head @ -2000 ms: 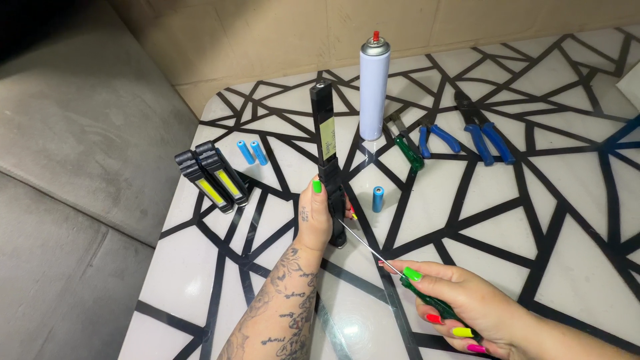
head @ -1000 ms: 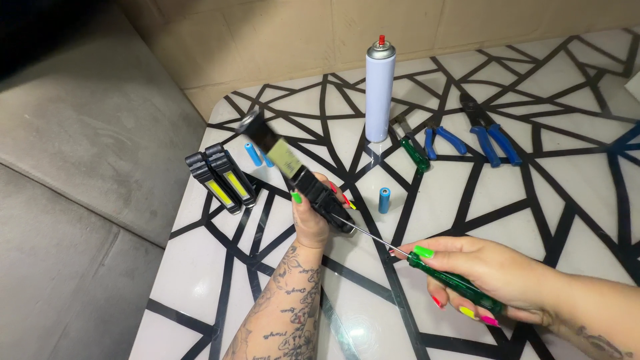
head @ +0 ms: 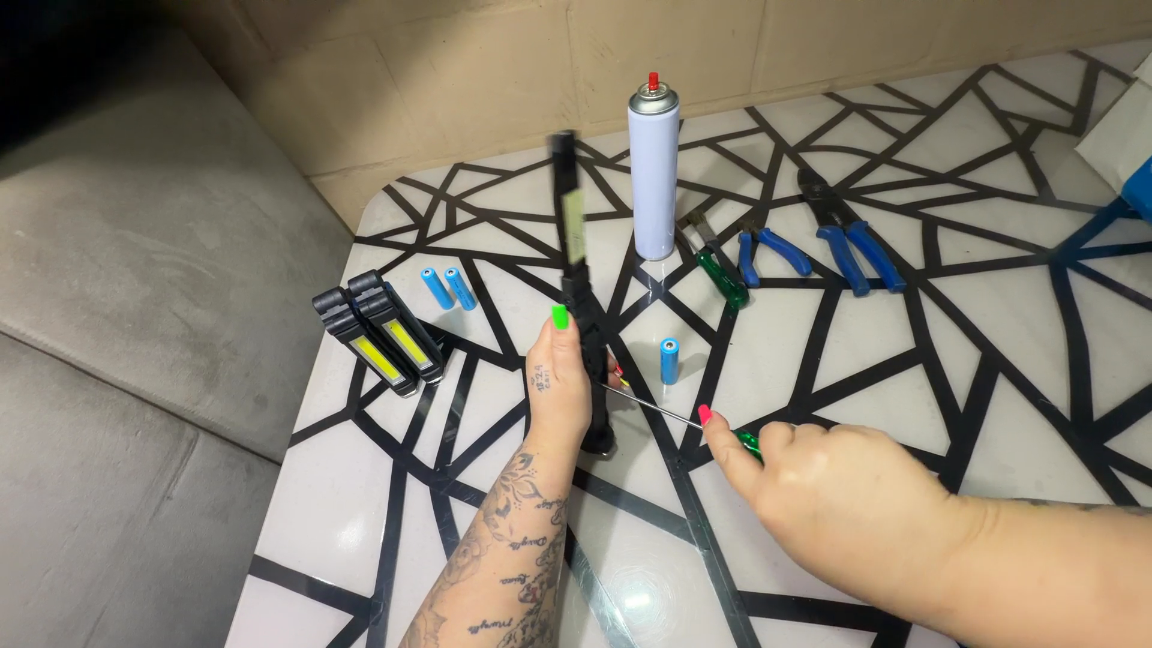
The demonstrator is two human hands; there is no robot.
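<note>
My left hand (head: 560, 382) grips a black folding LED work light (head: 585, 315), unfolded and nearly upright, its far end blurred. In my right hand (head: 837, 486) is a screwdriver (head: 661, 409) with a green handle, mostly hidden by the fingers. Its thin metal shaft reaches to the side of the light's lower part; the tip's exact contact cannot be told. A blue cylindrical battery cell (head: 670, 362) stands upright just right of the light. Two similar black work lights (head: 378, 337) with yellow LED strips stand side by side to the left, near two more blue cells (head: 448, 289).
Behind the hands stands a white aerosol can (head: 654, 171) with a red nozzle. Right of it lie a green-handled brush-like tool (head: 718, 270), small blue-handled pliers (head: 772, 252) and larger blue-handled pliers (head: 850, 234). A grey padded surface (head: 135, 360) borders the table's left side.
The work light was tilted to the left one second ago and is now nearly upright. My right hand has turned over the screwdriver's handle, its back now facing up.
</note>
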